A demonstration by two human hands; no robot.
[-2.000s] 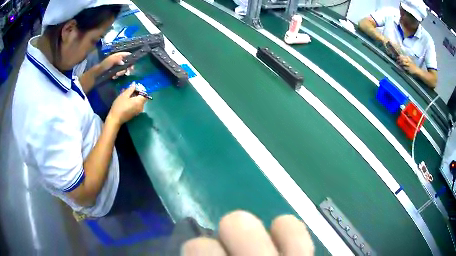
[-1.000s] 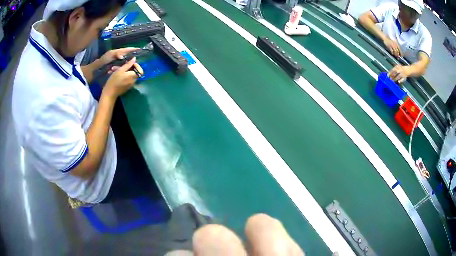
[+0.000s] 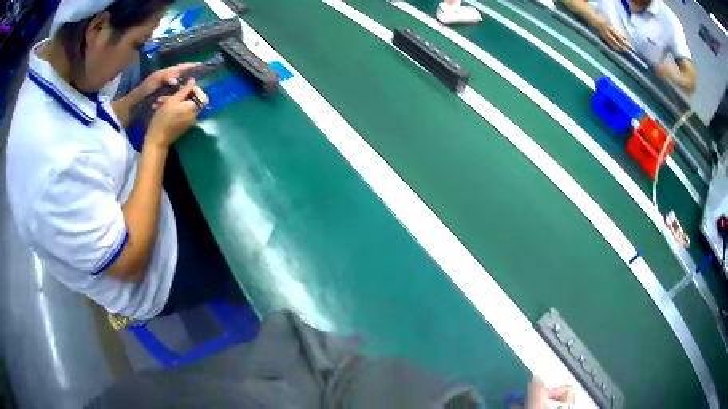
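A grey bar housing [image 3: 579, 361] with a row of shiny round parts lies at the lower right, across the white strip. Beside it, fingertips of a hand [image 3: 551, 393], likely my right, show at the bottom edge; the rest is cut off. A small whitish bit shows at the fingers and a small blue thing [image 3: 515, 399] left of them; I cannot tell whether they are held. A grey sleeve, likely on my left arm, crosses the bottom; my left hand is not seen.
A person in white at the left holds a bar housing and a pen-like tool. Dark bars [image 3: 251, 68] lie by blue sheets [image 3: 223, 94]; another bar [image 3: 431, 60] lies on the conveyor. A blue bin [image 3: 615, 105] and red bin [image 3: 650, 146] stand before another person across the line.
The large blurred fingers at the bottom centre are gone; the grey sleeve now spreads there and small fingertips show at the lower right. The whole view has shifted slightly.
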